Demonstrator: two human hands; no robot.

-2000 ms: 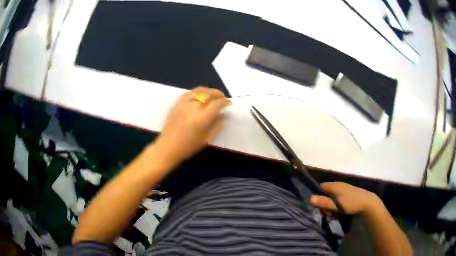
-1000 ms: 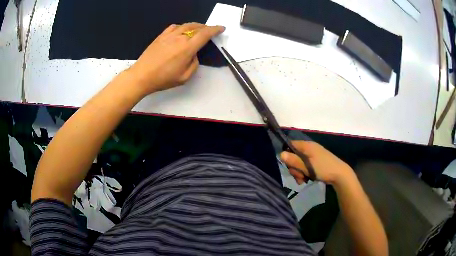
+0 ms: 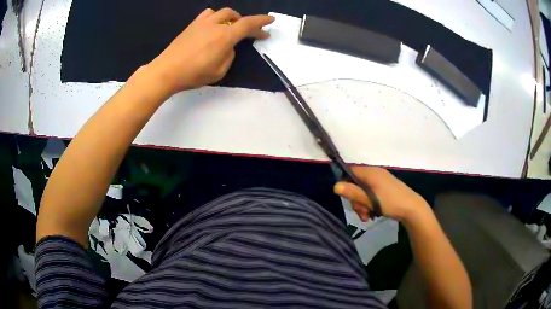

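Observation:
Dark fabric (image 3: 133, 36) lies flat on the white table. A white paper pattern (image 3: 356, 71) with a curved lower edge lies on its right part. Two dark metal weights (image 3: 350, 40) sit on the pattern, the shorter one (image 3: 450, 75) at the right. My left hand (image 3: 211, 45) lies on the fabric, fingers apart, fingertips at the pattern's left corner. My right hand (image 3: 377, 192) holds the tailor's shears (image 3: 311, 124) by the handles. The blades look closed or nearly so; their tip lies at the pattern's left edge.
The red-trimmed table edge (image 3: 241, 154) runs in front of my body. A white strip (image 3: 496, 13) lies at the far right of the table, and a brown stick (image 3: 541, 137) at the right rim. White scraps (image 3: 124, 232) lie below left, and a grey box (image 3: 483, 247) stands below right.
Since two seconds ago, my left hand has moved from below the fabric onto it, beside the pattern. The shears have moved up and left to the pattern's edge. The view has also shifted.

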